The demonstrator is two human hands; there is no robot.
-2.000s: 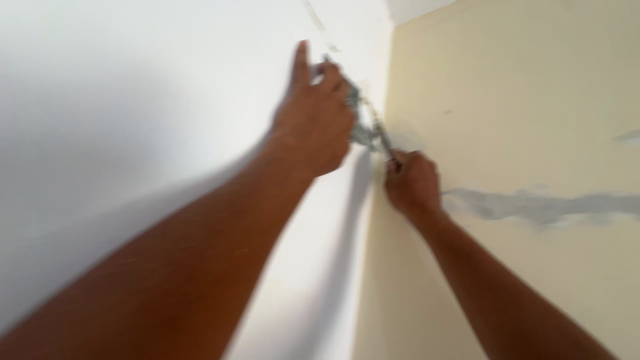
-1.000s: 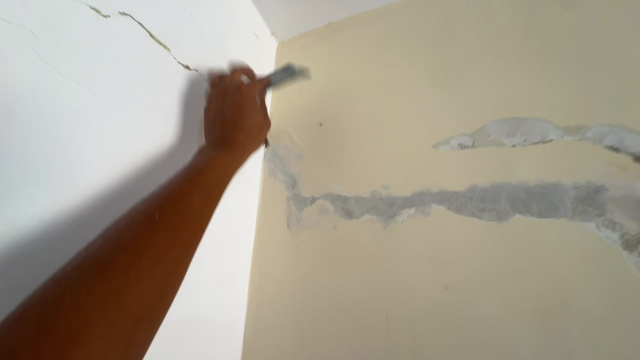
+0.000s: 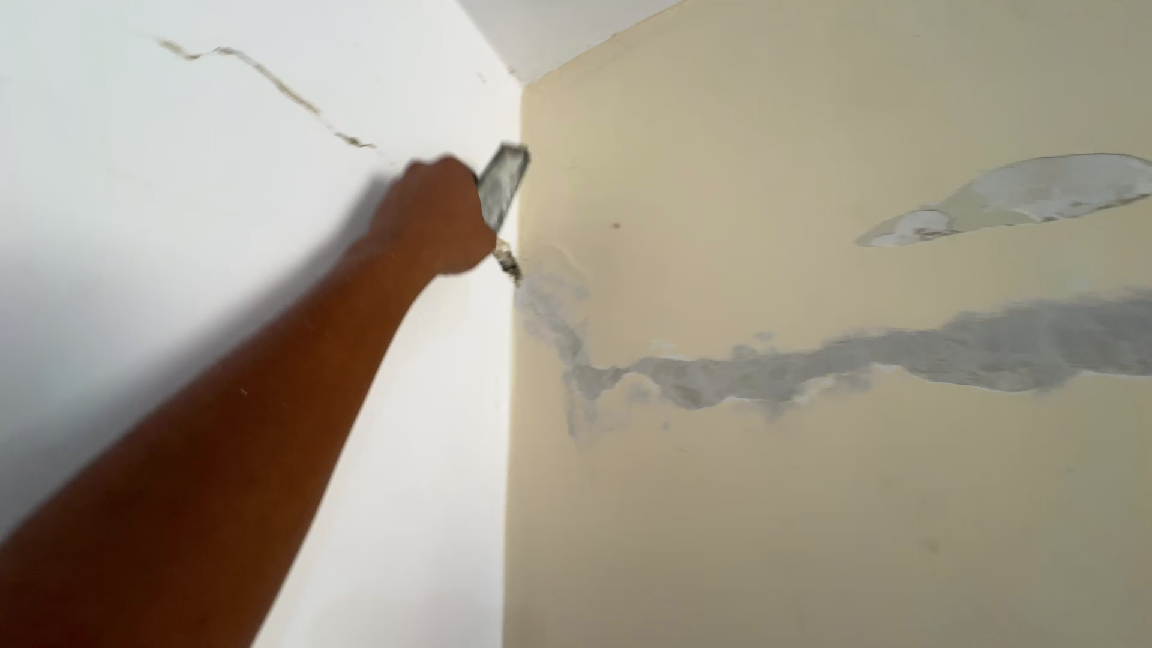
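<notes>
My left hand (image 3: 432, 216) reaches up from the lower left, its fingers closed around a flat, grey-smeared scraper (image 3: 506, 180). The exposed part of the tool points up and right, close to the corner where the white wall (image 3: 414, 504) meets the cream wall (image 3: 765, 540); my hand hides the rest. Just below my fingers, a short broken stretch of a crack (image 3: 508, 261) shows at the corner. Up and left of my hand, a thin brownish crack (image 3: 279, 85) runs down toward my knuckles. My right hand is out of view.
A band of grey filler (image 3: 720, 378) crosses the cream wall from the corner to the right edge. Above it on the right lies a patch of peeled paint (image 3: 1035, 193). The ceiling (image 3: 558, 27) meets both walls above the corner.
My right hand, at the corner two seconds ago, has left the view. The scraper pointed right one second ago and now slants more steeply upward. The view has shifted.
</notes>
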